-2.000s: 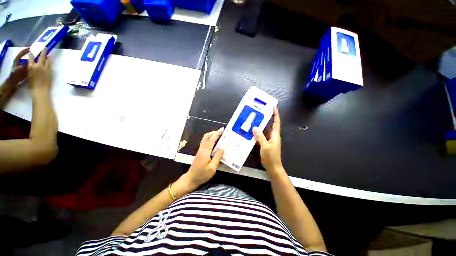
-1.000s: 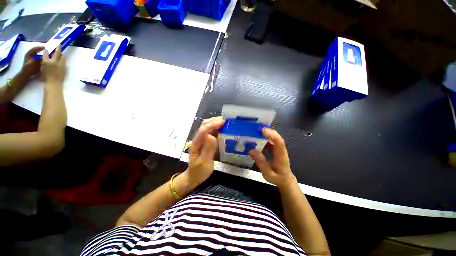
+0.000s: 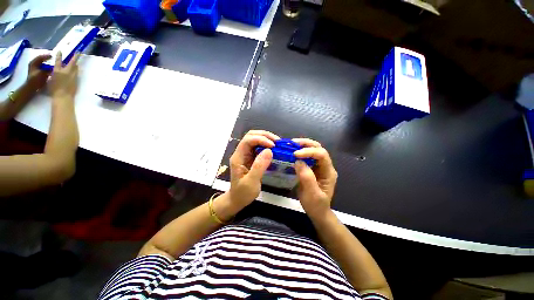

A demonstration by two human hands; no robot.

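Note:
A slim retail box point(image 3: 280, 178) with a white front and blue top end stands tilted between my hands near the table's front edge. Its blue end flap point(image 3: 286, 150) faces up towards me. My left hand point(image 3: 249, 167) grips the box's left side, with the thumb at the blue end. My right hand point(image 3: 316, 173) grips the right side, with the thumb on the front just below the blue end. My fingers hide both sides of the box, and its lower part is foreshortened.
A row of finished boxes point(image 3: 399, 88) stands at the right. Another retail box point(image 3: 126, 71) lies on the white sheet point(image 3: 170, 123). A neighbouring worker's hands point(image 3: 55, 73) hold a box at far left. Blue bins point(image 3: 204, 14) and a flat black object point(image 3: 301, 36) are at the back.
The box has tipped from lying face-up to blue end up. The pale panel raised behind it a second ago no longer shows. Both thumbs have moved in at the blue end.

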